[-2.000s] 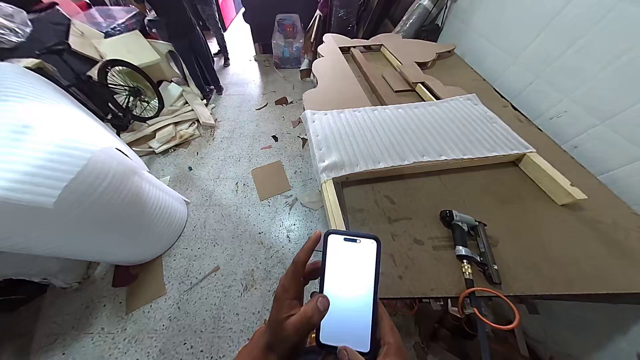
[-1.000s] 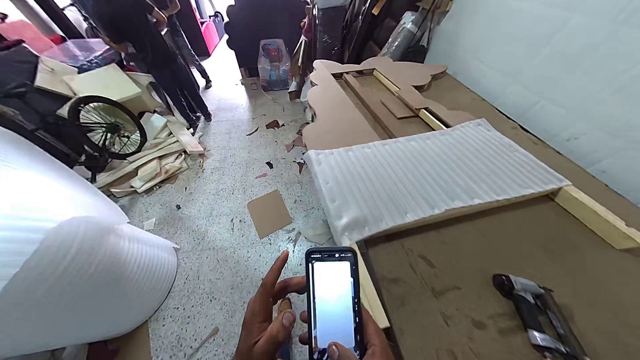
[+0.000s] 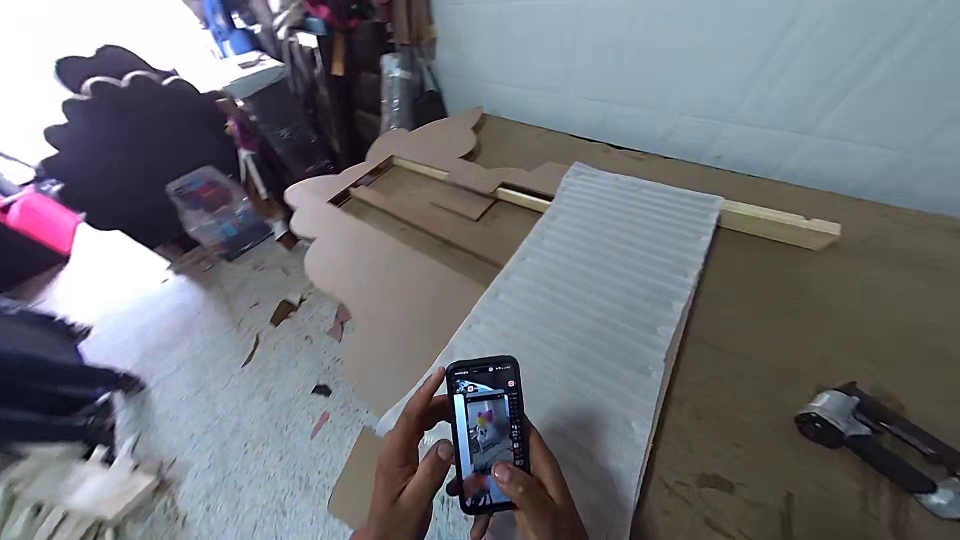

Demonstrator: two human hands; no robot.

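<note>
A black-cased smartphone is held upright between both hands, its lit screen showing a picture. My left hand grips its left side, and my right hand holds the lower right side with the thumb over the screen. Beyond and under the phone lies white ribbed foam sheet across a scalloped board panel on a wooden frame. The frame's bare wooden end sticks out past the foam. A pneumatic stapler rests on the brown work table at the right.
The brown table top meets a white covered wall. Scraps lie on the speckled floor at left. A clear plastic bin stands near a dark scalloped panel. A person's dark-clothed legs and wood offcuts are at far left.
The view has swung to the right. The phone screen, nearly blank white two seconds ago, now shows a picture. Both hands have kept hold of the phone.
</note>
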